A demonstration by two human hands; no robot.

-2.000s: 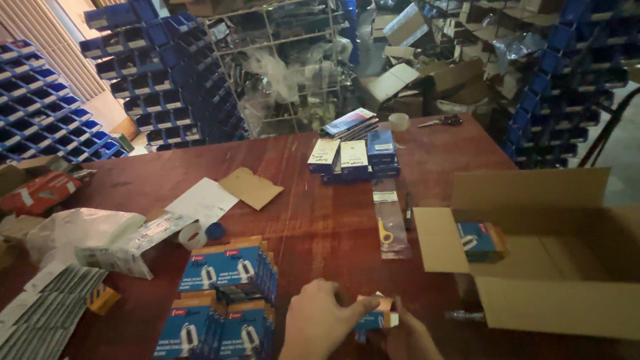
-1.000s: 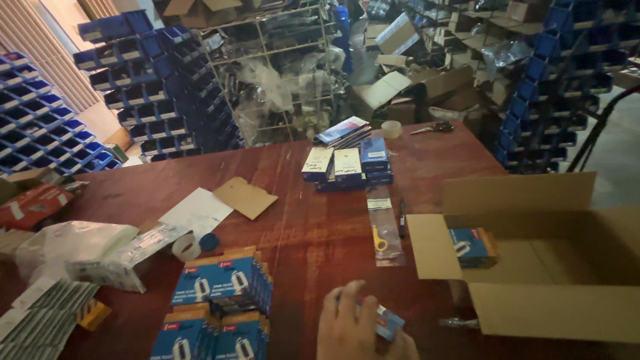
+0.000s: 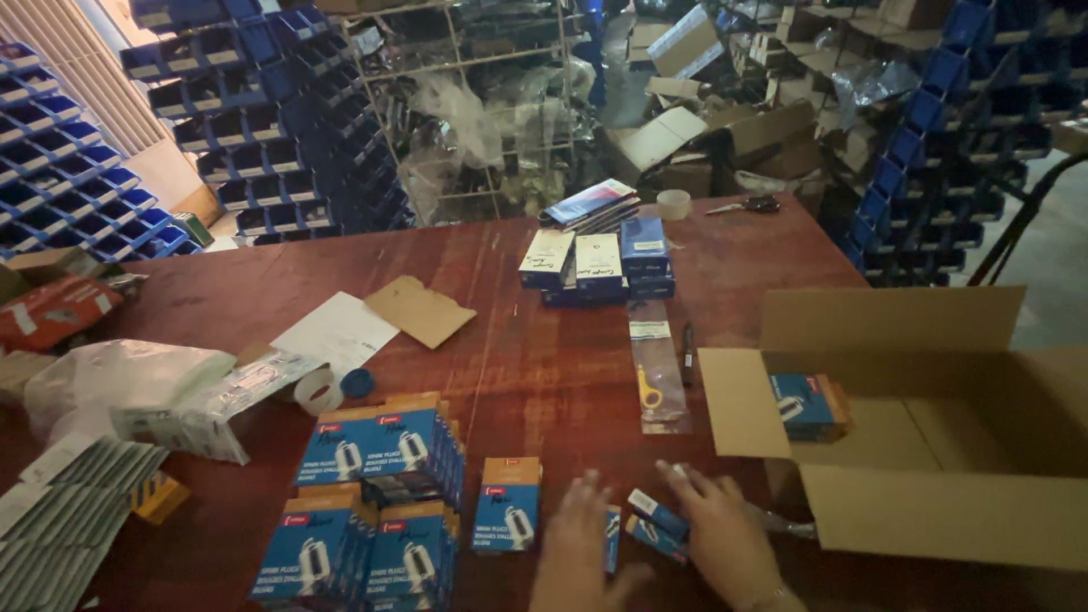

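Observation:
My left hand (image 3: pixel 582 540), blurred, is over the table beside a small narrow blue box (image 3: pixel 612 538). My right hand (image 3: pixel 722 527) is at two small blue boxes (image 3: pixel 659 523) lying side by side; its fingertips are near them, and whether it grips one is unclear. A blue and orange spark plug box (image 3: pixel 507 507) lies flat to the left of my left hand. Further left stand stacks of like spark plug boxes (image 3: pixel 310 548). An open cardboard carton (image 3: pixel 935 514) on the right holds several blue and orange boxes (image 3: pixel 803 406).
Blue and white boxes (image 3: pixel 597 257), a tape roll (image 3: pixel 674 204) and scissors (image 3: pixel 748 205) are at the back. A bagged yellow-handled tool (image 3: pixel 650 391) lies beside a black marker (image 3: pixel 688 357). Plastic bags (image 3: pixel 127 382) and stacked grey packets (image 3: pixel 76 518) are on the left.
A spark plug box now lies by itself right of the stacks. My hands, together around a small box two seconds ago, are apart, with small blue boxes between them.

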